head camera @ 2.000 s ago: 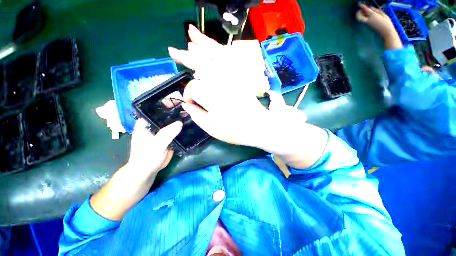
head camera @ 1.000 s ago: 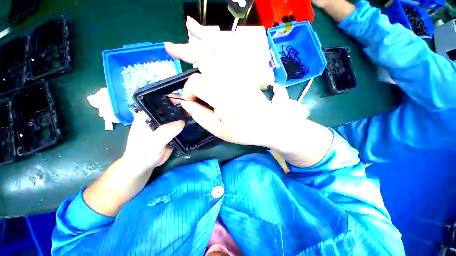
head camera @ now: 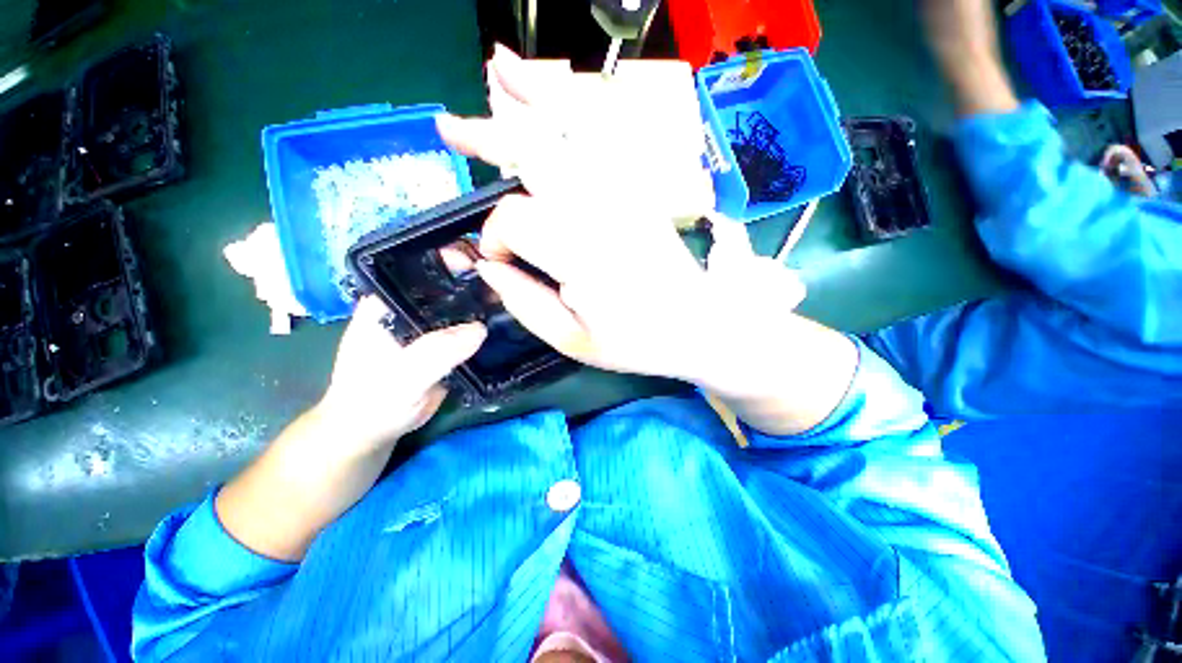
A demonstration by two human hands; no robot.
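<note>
A black housing point(head camera: 421, 279) is held tilted in front of my chest, its open side up. My left hand point(head camera: 389, 369) grips its lower left edge, with the thumb over the rim. My right hand point(head camera: 609, 259) reaches over its right part, thumb and index finger close together inside the opening, other fingers raised. A small pinkish patch shows by these fingertips. Overexposure hides whether the right fingers hold anything. The right hand covers the housing's right part.
A blue bin point(head camera: 292, 214) of whitish pieces is behind the housing. A cream block point(head camera: 648, 97), a blue bin point(head camera: 836, 143) of black rings and a red bin point(head camera: 745, 20) stand beyond. Black housings point(head camera: 91, 304) lie left, one point(head camera: 888, 181) right. A coworker's arm point(head camera: 1037, 181) is at right.
The view has shifted slightly, so the bins sit higher. The right fingertips stay at the housing opening, with little movement. The coworker's arm swung inward, then back outward.
</note>
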